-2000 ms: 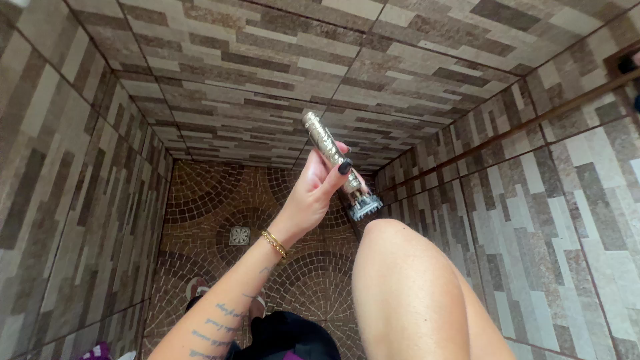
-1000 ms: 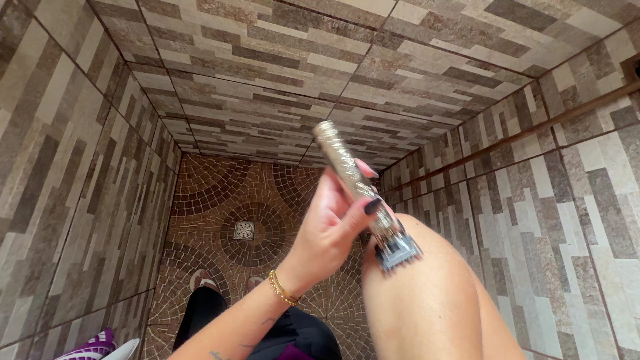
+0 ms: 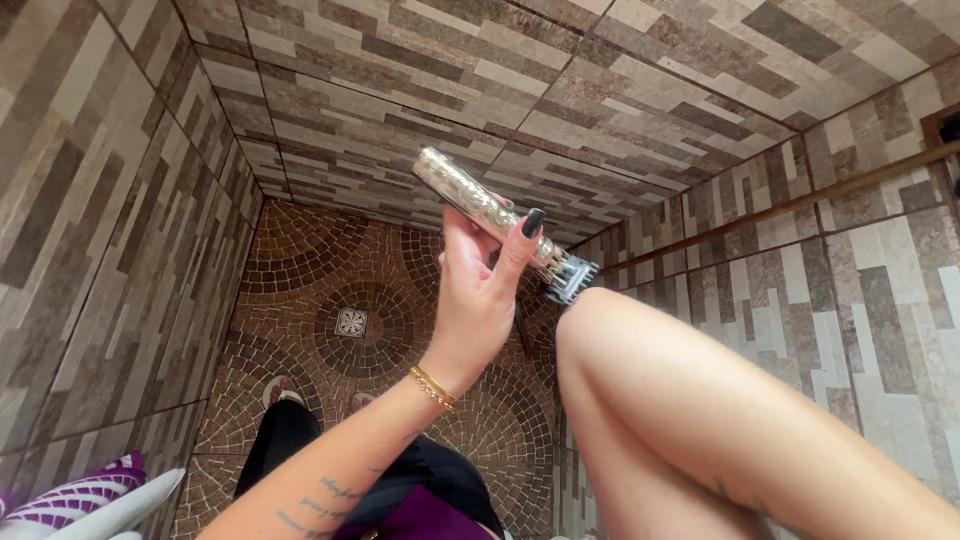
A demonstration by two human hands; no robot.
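My left hand [image 3: 480, 289] comes up from the lower left and is closed around a gold hair trimmer [image 3: 476, 199] with an engraved body. Its thumb, with a dark nail, presses along the trimmer. A grey comb guard [image 3: 574, 280] on the trimmer's head lies at the tip of my bent bare right elbow [image 3: 589, 319]; whether it touches the skin is hard to tell. The folded arm fills the lower right, and my right hand is out of view. Gold bracelets [image 3: 433, 388] circle my left wrist.
Tiled walls [image 3: 420, 82] surround a mosaic floor [image 3: 289, 300] with a square drain cover [image 3: 351, 322]. My legs in black trousers [image 3: 281, 442] and a sandalled foot [image 3: 281, 391] show below. A purple and white patterned item [image 3: 82, 499] is at the lower left. A narrow ledge [image 3: 795, 206] runs along the right wall.
One second ago the trimmer's head lay over the bare arm below the elbow tip. My left hand has since moved it up and back to the tip, still holding it.
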